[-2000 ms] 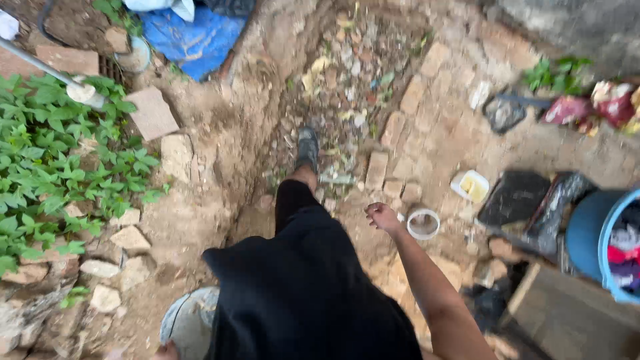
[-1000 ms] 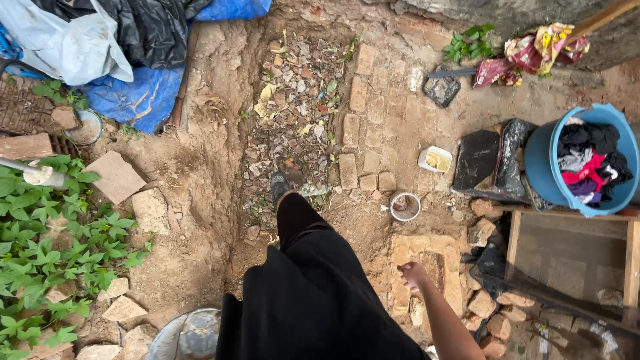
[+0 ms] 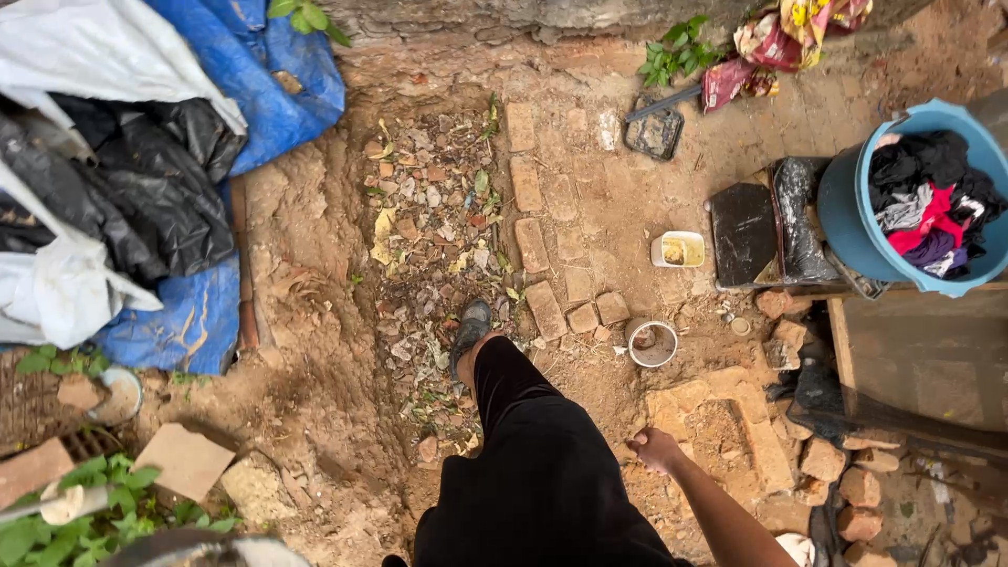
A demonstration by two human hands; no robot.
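My right hand [image 3: 655, 450] hangs low at the right of my black clothing, its fingers loosely curled and nothing seen in them. It is nearest to a square brick surround [image 3: 768, 449] with soil inside. Of my left hand nothing clear shows; the rim of a round container [image 3: 209, 547] is cut off at the bottom left edge. One shoe [image 3: 472, 327] stands on a strip of rubble and dry leaves [image 3: 437, 205]. Beyond my right hand are a round white tub [image 3: 652, 343] and a white rectangular tub [image 3: 679, 250] with yellowish contents.
Laid bricks [image 3: 531, 244] border the rubble strip. On the right stand a blue basin of clothes [image 3: 858, 197], a wood-framed screen [image 3: 843, 346] and loose bricks [image 3: 858, 487]. Blue tarpaulin [image 3: 295, 87] and black plastic sheeting [image 3: 157, 189] lie left, above a loose tile [image 3: 185, 461]. A wall [image 3: 512, 20] runs behind.
The view has shifted, showing more of the sheeting and the wall. My right hand stays low at my side. The left hand, partly visible at the lower edge two seconds ago, is no longer seen clearly.
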